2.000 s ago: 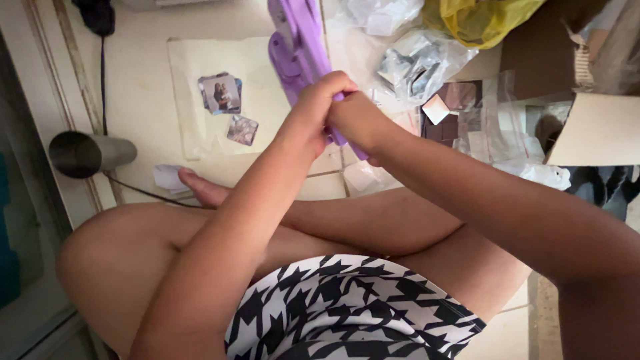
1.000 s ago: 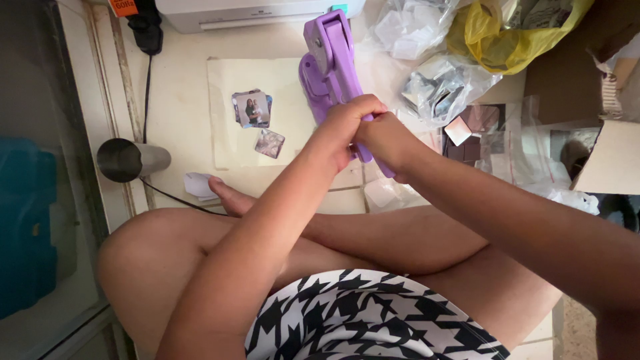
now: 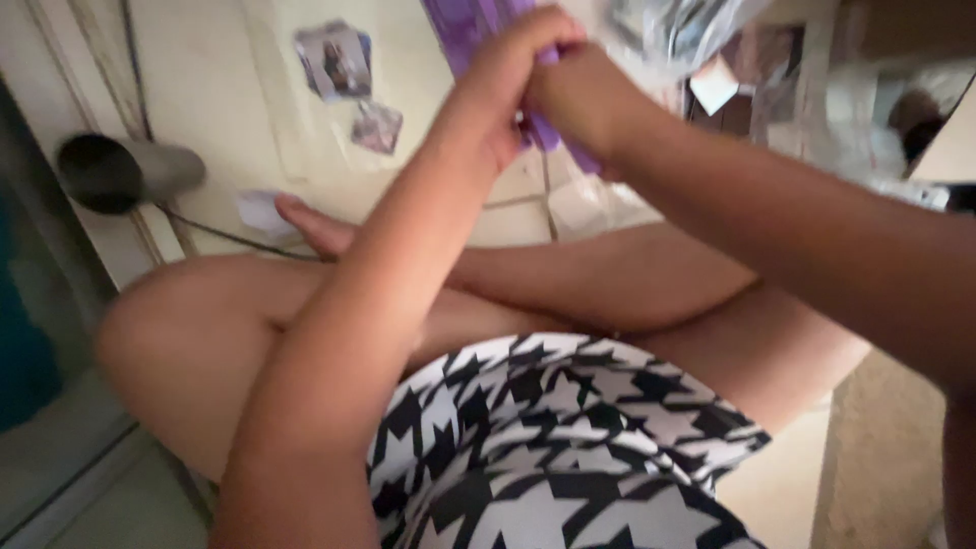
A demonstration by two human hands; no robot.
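Both my hands meet at the top centre, around the handle of a purple lever hand tool, whose upper part is cut off by the frame's top edge. My left hand and my right hand overlap on the grip, so some fingers are hidden. Left of the tool, a small stack of photo cards lies on a pale sheet. One more picture card lies just below the stack. The view is blurred.
A metal tumbler lies on its side at the left, near a dark cable. Clear plastic bags and a white square are at upper right, with a cardboard box at the edge. My crossed legs fill the middle.
The view has tipped down, so the tool's head, seen one second ago, is now out of frame. Both hands remain on the tool. The cards lie as before.
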